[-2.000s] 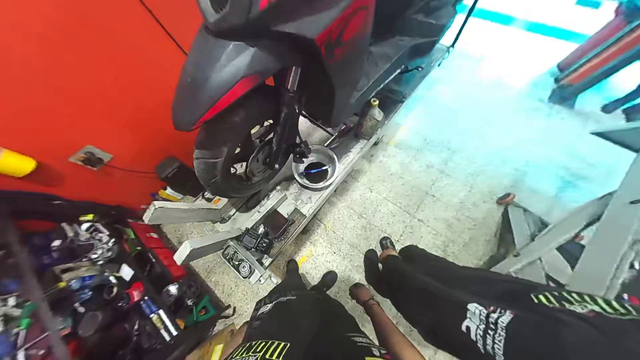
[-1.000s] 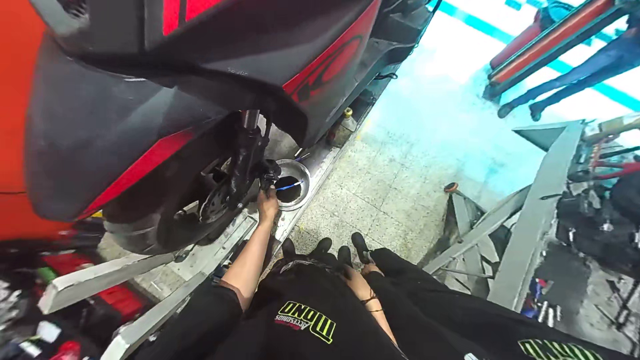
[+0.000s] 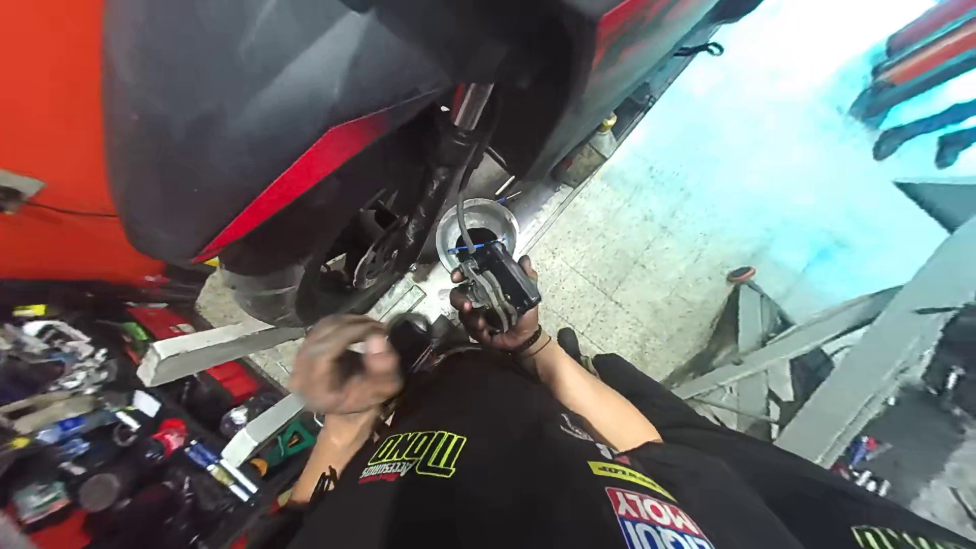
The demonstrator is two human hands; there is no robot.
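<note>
My right hand (image 3: 507,320) holds a brake caliper (image 3: 492,286) with a hose running up from it towards the front fork (image 3: 473,107) of a dark scooter. Beneath and behind the caliper, a round metal bowl (image 3: 499,213) with dark contents and a thin blue item stands on the lift. Blurred by motion, my left hand (image 3: 347,366) is raised to the left of the caliper with its fingers curled; nothing can be made out in it. The brake disc (image 3: 377,263) shows on the front wheel (image 3: 267,293), left of the fork.
Tools and parts lie crowded in trays (image 3: 229,374) at the lower left. Grey lift arms (image 3: 206,347) reach out beside the wheel. A bottle (image 3: 602,141) stands on the lift's edge. At the right is a grey metal frame (image 3: 869,343); a person's dark-clothed leg is beside me.
The caliper is now held up in my right hand, in front of the bowl. My left hand, near the fork one second ago, has drawn back to the lower left. The view has shifted.
</note>
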